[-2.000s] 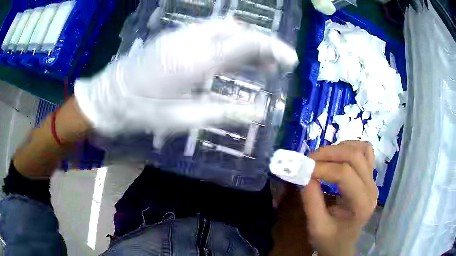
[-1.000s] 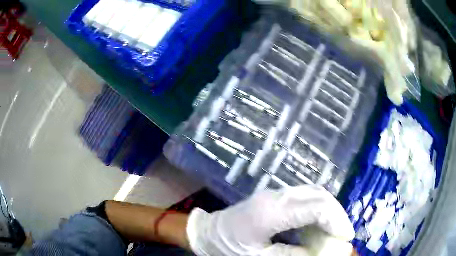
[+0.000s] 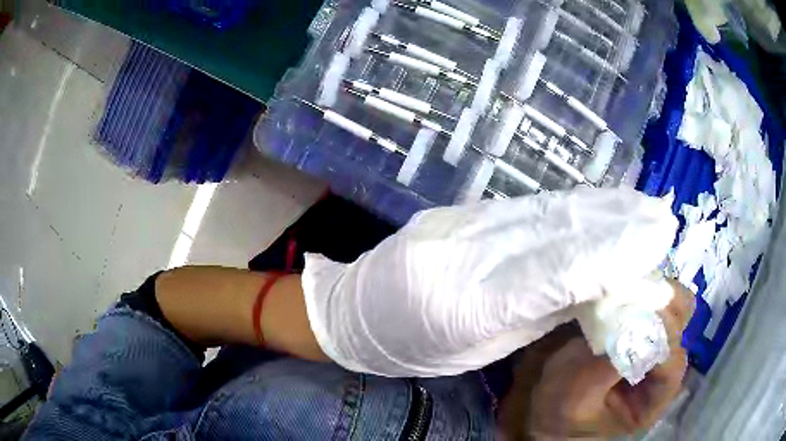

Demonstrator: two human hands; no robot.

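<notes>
My left hand (image 3: 500,276), in a thin white glove, reaches across to the lower right, its fingertips at a small white housing (image 3: 638,344). My bare right hand (image 3: 642,400) holds that housing from below and behind; its upper part is covered by the gloved fingers. Whether a separate white piece lies between the fingers cannot be told. The clear blister tray (image 3: 293,138) with white rods and padded strips lies just beyond my left hand. The blue tray (image 3: 659,155) with a loose heap of flat white pieces (image 3: 732,155) is at the right.
Stacked blue trays (image 3: 164,121) stand below the bench edge on the left. Another blue tray (image 3: 211,10) shows at the top left on the green bench (image 3: 172,39). Cream pieces (image 3: 711,17) lie at the top right. Translucent sheets (image 3: 758,370) border the lower right.
The view has shifted, with the clear tray now higher in the picture. My left hand has come off the clear tray to the housing in my right hand.
</notes>
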